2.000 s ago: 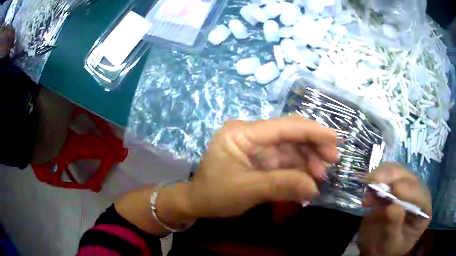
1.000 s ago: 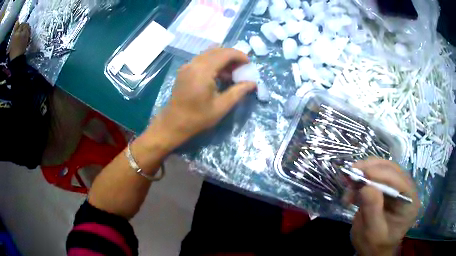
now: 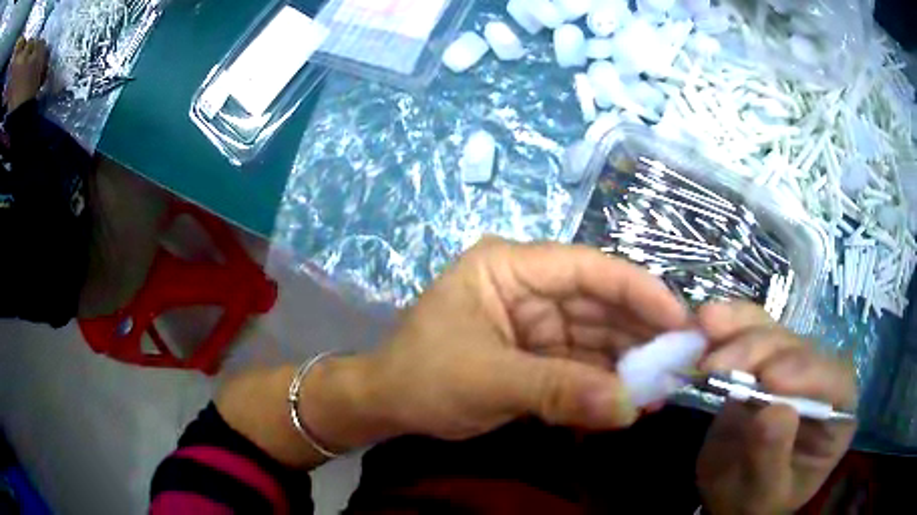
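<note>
My left hand [image 3: 513,347] holds a white oval cap [image 3: 664,367] between thumb and fingers. My right hand [image 3: 779,402] holds a joined shaft and sleeve [image 3: 769,394], its silver collar toward the cap and its thin metal tip pointing right. The cap sits at the shaft's left end; whether they touch cannot be told. The clear parts box [image 3: 819,246] full of silver shafts is just behind the hands, its front partly hidden by them. One loose white cap [image 3: 480,158] lies on the plastic sheet.
A pile of white caps [image 3: 644,45] and a large heap of white sleeves [image 3: 774,131] lie beyond the box. The crinkled plastic sheet [image 3: 372,201], a clear box with white label [image 3: 266,70] and a printed card box [image 3: 387,30] are left. A person's hand [image 3: 27,70] and a red stool [image 3: 181,302] are far left.
My left hand has come back from the sheet toward the right hand, carrying a white cap. One cap stays on the sheet. My right hand still holds the shaft and sleeve, now turned more level.
</note>
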